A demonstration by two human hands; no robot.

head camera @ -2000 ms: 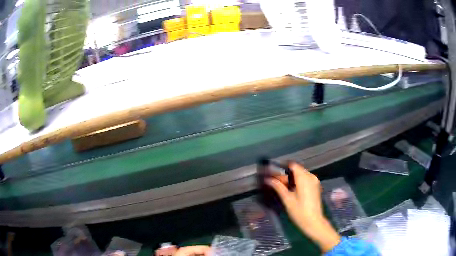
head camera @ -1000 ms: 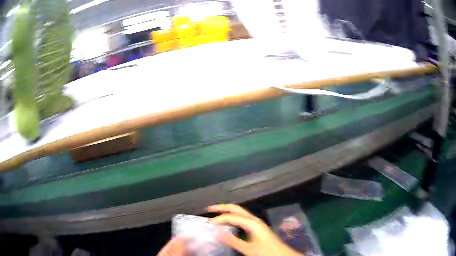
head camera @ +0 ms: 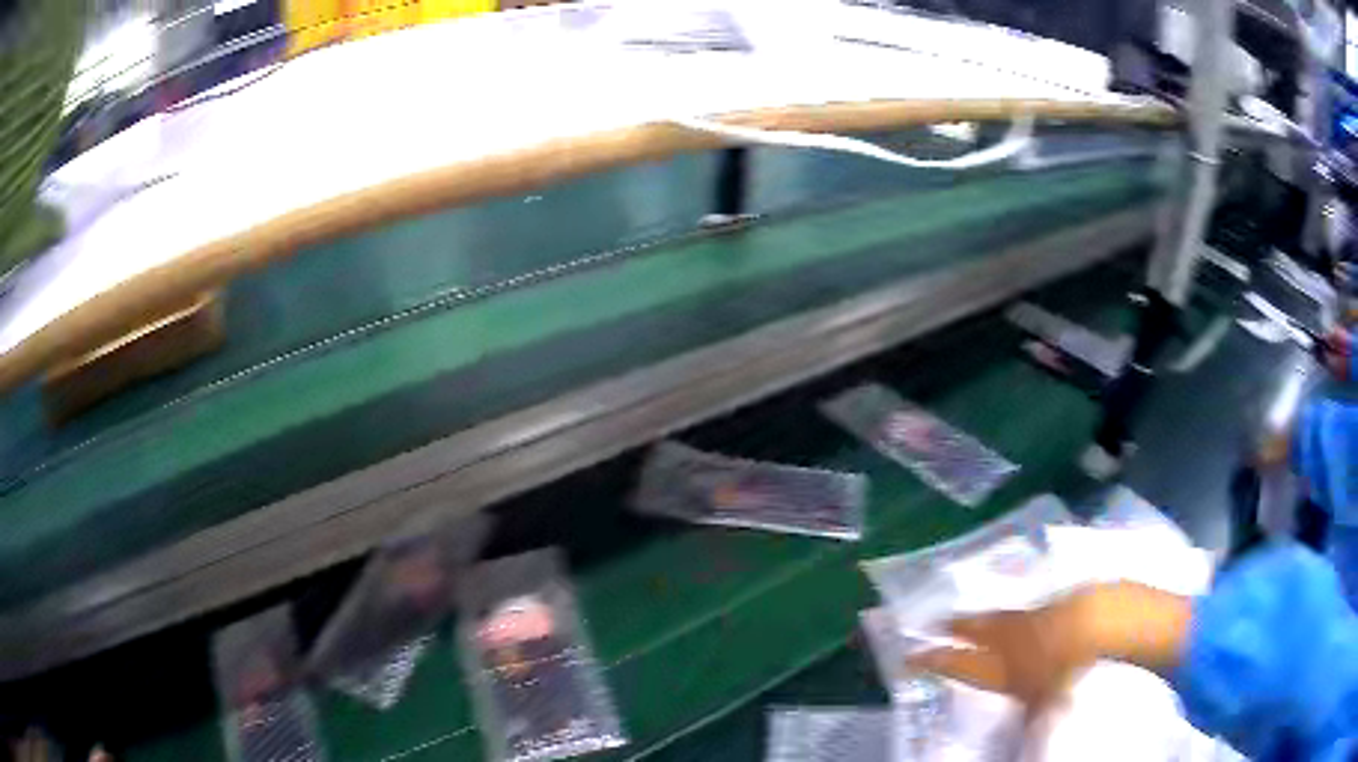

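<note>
My right hand (head camera: 1050, 643), blurred, comes in from the right in a blue sleeve. It lies on the heap of whitish empty bubble bags (head camera: 983, 563) at the belt's near edge. Whether its fingers grip a bag is unclear. Only skin-coloured tips, seemingly my left hand (head camera: 63, 750), show at the bottom left edge; what it holds is hidden. A filled bubble bag with a dark display module and pinkish patch (head camera: 536, 655) lies on the dark green conveyor belt (head camera: 715, 633). Several more filled bags lie around it, one of them crosswise (head camera: 752, 491).
A long grey side rail (head camera: 596, 424) runs beyond the belt, below a white shelf with a wood-coloured edge (head camera: 447, 171). A brown cardboard tray (head camera: 134, 360) sits under the shelf. A pale post (head camera: 1191, 164) stands right. Another person's blue sleeve (head camera: 1328, 454) shows at the right edge.
The view has turned right. My right hand has left the bag it handled with my left and moved onto the heap of empty bags. My left hand is now nearly out of view.
</note>
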